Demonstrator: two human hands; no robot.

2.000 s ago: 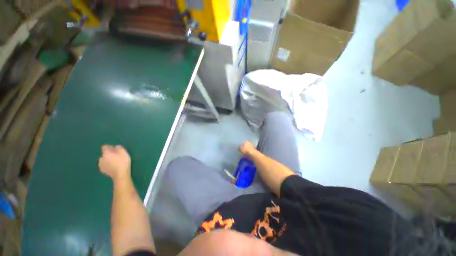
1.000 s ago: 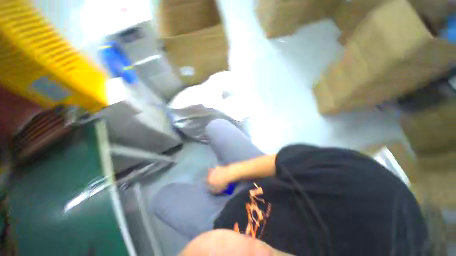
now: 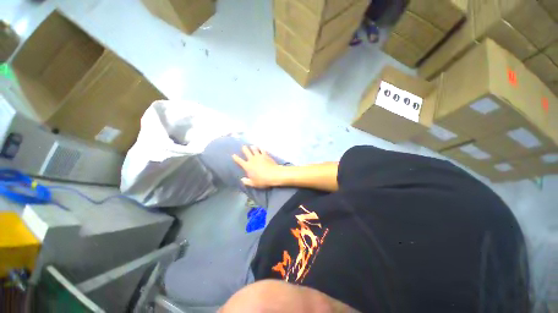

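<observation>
My right hand [image 3: 258, 169] rests flat on my grey-trousered thigh, fingers spread, holding nothing. My left hand is not in view. A blue stool [image 3: 256, 218] shows in a small patch between my legs. A large whitish crumpled plastic bag [image 3: 177, 177] stands on the floor beside my knee. Only a corner of the green table [image 3: 64, 296] shows at the lower left.
An open empty carton [image 3: 131, 92] stands behind the bag. A grey-white cabinet [image 3: 92, 165] with blue hose [image 3: 24, 186] is at the left. A carton of white printed boxes [image 3: 399, 101] and stacked cartons [image 3: 489, 107] stand right. A person's feet [image 3: 365, 33] show at the top.
The view has swung right, away from the table and yellow machine. My right hand has moved from between my legs onto my thigh and opened. My left hand, on the table earlier, has left view.
</observation>
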